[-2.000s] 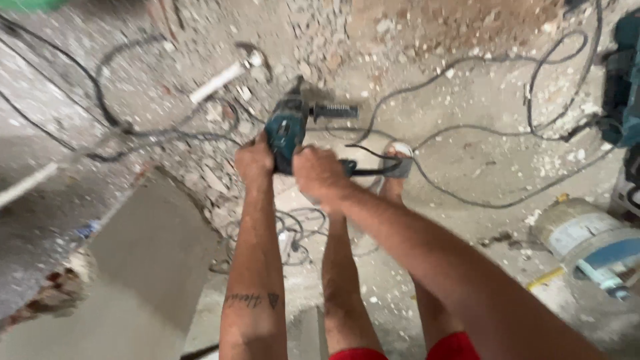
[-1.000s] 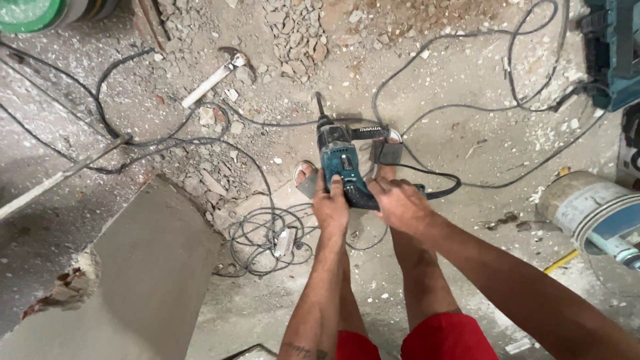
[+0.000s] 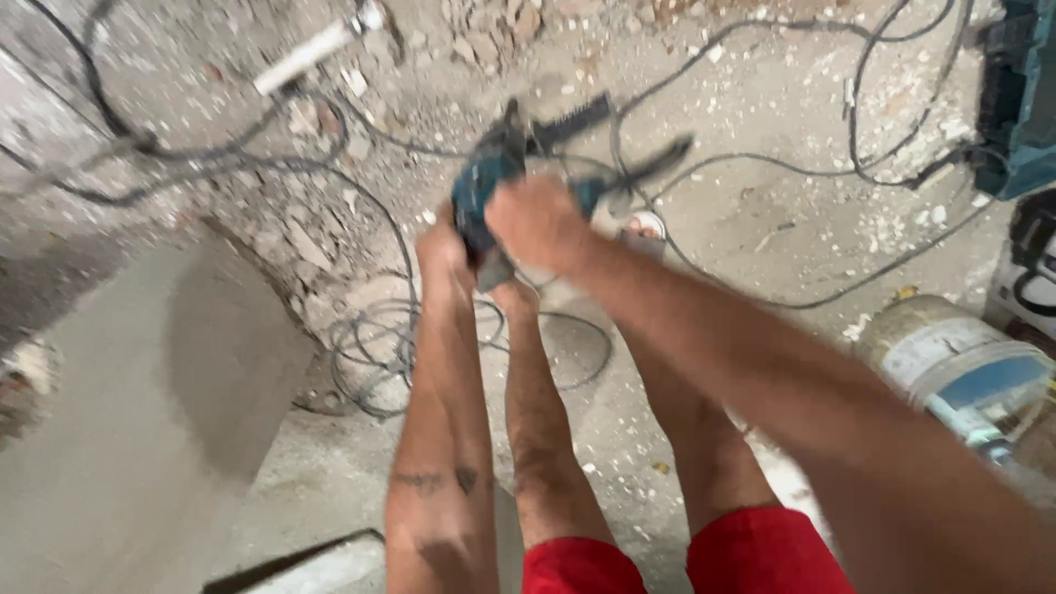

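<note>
A teal and black Makita rotary hammer point(image 3: 487, 177) is held above the rubble-strewn floor, blurred by motion. My left hand point(image 3: 445, 247) grips its lower left side, near the rear. My right hand point(image 3: 536, 219) is closed on its right side, and its fingers hide part of the body. The black ribbed side handle point(image 3: 573, 124) sticks out to the upper right with neither hand on it. The tool's front end points away from me, and a black cord sleeve point(image 3: 660, 161) reaches out to the right of my right hand.
Grey cables point(image 3: 388, 322) lie coiled near my feet and loop across the floor. A hammer with a white handle point(image 3: 305, 58) lies by broken rubble point(image 3: 495, 33). At right are a teal case point(image 3: 1031, 107) and a bucket point(image 3: 932, 346). A plastered wall edge point(image 3: 239, 330) stands at left.
Both hands have moved the rotary hammer left and away from my feet since one second ago. Its side handle now slants up to the right, and the cord sleeve has swung upward.
</note>
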